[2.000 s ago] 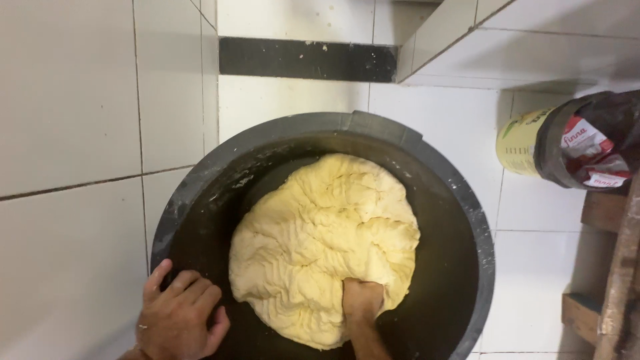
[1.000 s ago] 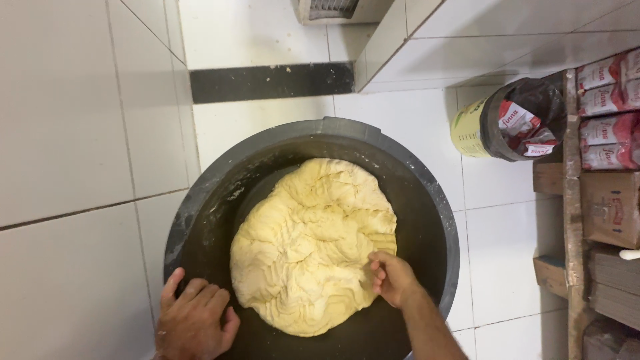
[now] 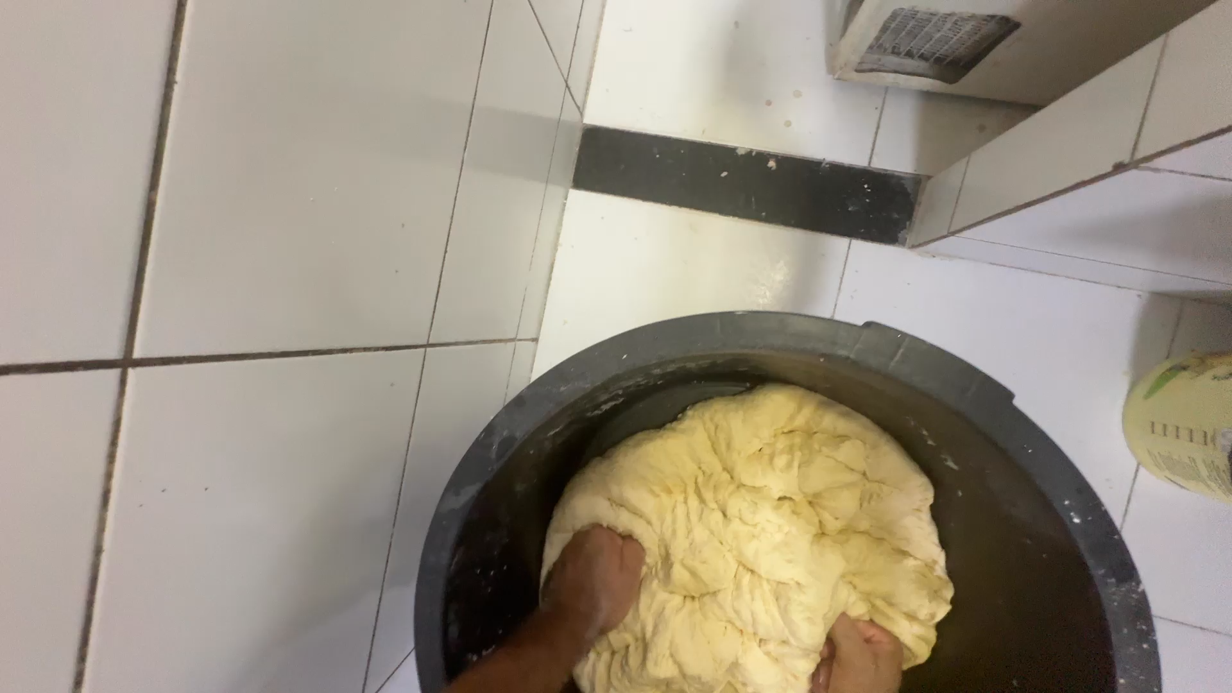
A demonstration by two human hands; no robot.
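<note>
A large mound of pale yellow dough (image 3: 760, 520) lies inside a round black plastic tub (image 3: 770, 337), its surface wrinkled and folded. My left hand (image 3: 595, 577) presses into the dough's left side, its fingers curled in a fist and the fingertips out of sight. At the dough's lower right, my right hand (image 3: 859, 656) is sunk against it near the bottom edge of the view, fingers bent and partly hidden. Whether either hand grips a fold of dough cannot be told.
White wall tiles (image 3: 269, 192) stand close on the left. A black strip (image 3: 746, 183) crosses the floor beyond the tub. A tiled ledge (image 3: 1049, 164) juts in at upper right, and a yellowish printed container (image 3: 1179, 423) stands at the right edge.
My left hand has moved from the tub's left rim onto the dough. My right hand, lifted at the dough's right side one second ago, is now pressed against its lower right. The view has shifted.
</note>
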